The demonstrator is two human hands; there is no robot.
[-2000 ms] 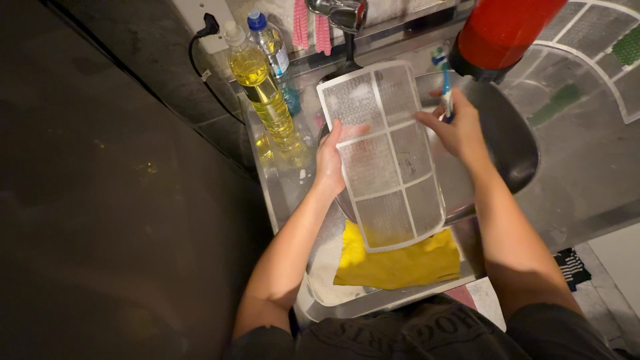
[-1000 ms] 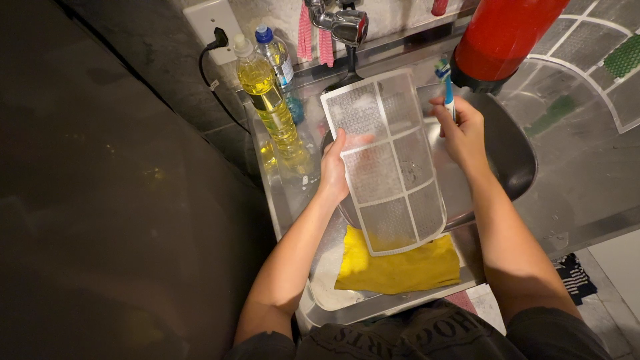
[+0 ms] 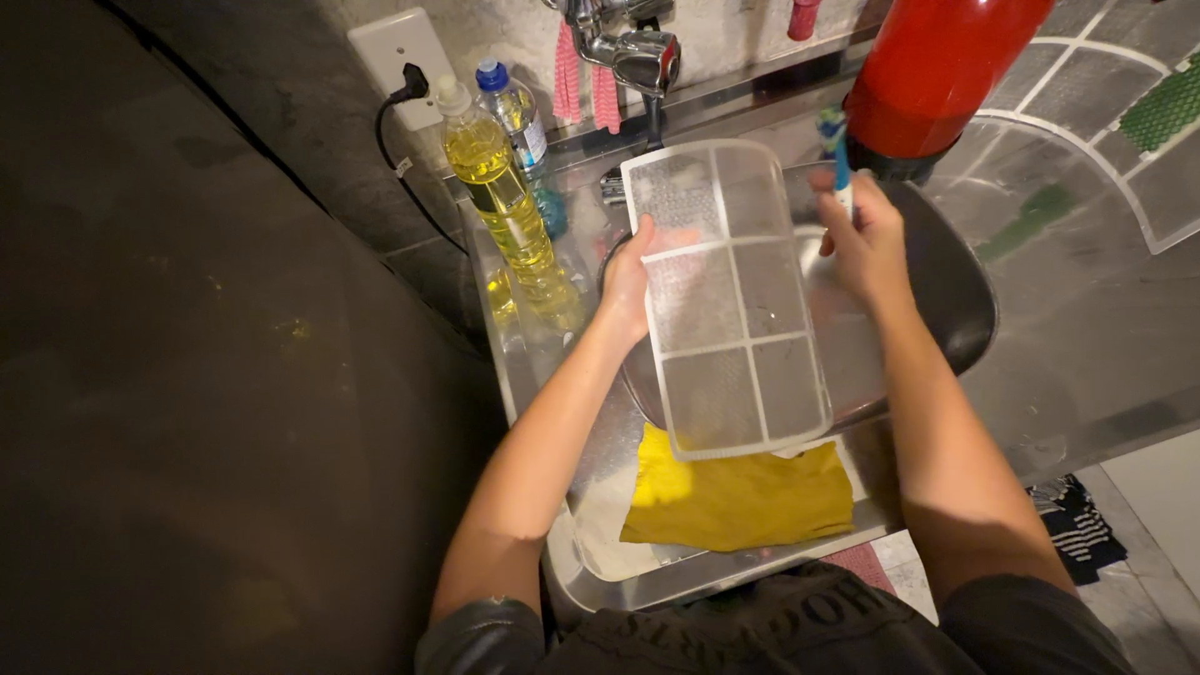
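My left hand (image 3: pixel 630 281) grips the left edge of a white-framed mesh air filter (image 3: pixel 778 375), its fingers partly seen through the mesh. The filter is tilted above the steel sink basin (image 3: pixel 947 281). To the right of the filter, my right hand (image 3: pixel 864 234) holds a blue and white toothbrush (image 3: pixel 842 169), bristles up, apart from the mesh. Below the filter's lower edge, a yellow cloth (image 3: pixel 741 502) lies on the front of the steel counter.
Left of the basin stand a bottle of yellow liquid (image 3: pixel 511 206) and a blue-capped bottle (image 3: pixel 514 112). Behind are a chrome faucet (image 3: pixel 642 61) and a red container (image 3: pixel 937 75). Another mesh filter (image 3: pixel 1078 94) lies at the right. A wall outlet (image 3: pixel 403 56) has a plug in it.
My right hand has moved off the filter's right edge with the toothbrush. My left hand keeps its hold on the filter.
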